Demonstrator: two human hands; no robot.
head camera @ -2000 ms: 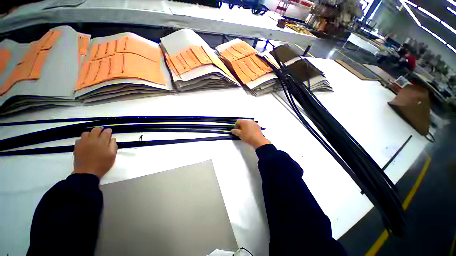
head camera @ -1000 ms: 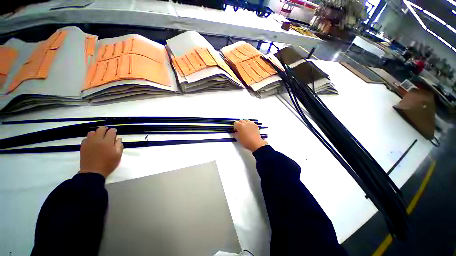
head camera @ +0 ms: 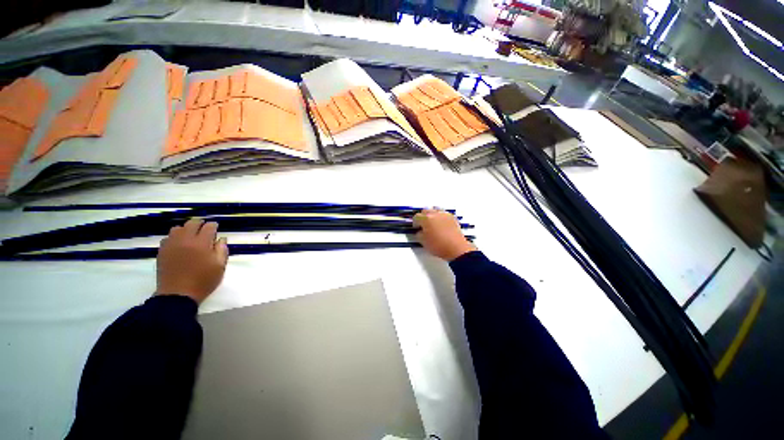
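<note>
Long narrow black strips (head camera: 327, 225) lie left to right on the white table cover (head camera: 284, 189), in several groups with gaps between. My left hand (head camera: 191, 258) rests over the strips left of centre, fingers curled onto them. My right hand (head camera: 441, 234) is at their right ends, fingers curled over them; short tips stick out past it. The undersides of both hands are hidden, so how firmly they grip does not show. A thick bundle of the same strips (head camera: 593, 249) lies slanting at the right, its near end past the table edge. A grey sheet (head camera: 309, 361) lies before me.
Stacked grey sheets (head camera: 94, 163) with orange pieces (head camera: 241, 120) line the table's back. Brown pieces (head camera: 550, 129) lie on the rightmost stack. A folded brown piece (head camera: 735, 198) is at the far right. Beyond are another white table (head camera: 258, 34) and a floor with a yellow line (head camera: 741, 333).
The whole view has shifted, so everything shows a little further right. Both hands stay on the strips; the strips' left ends show more. No clear movement of the bundle.
</note>
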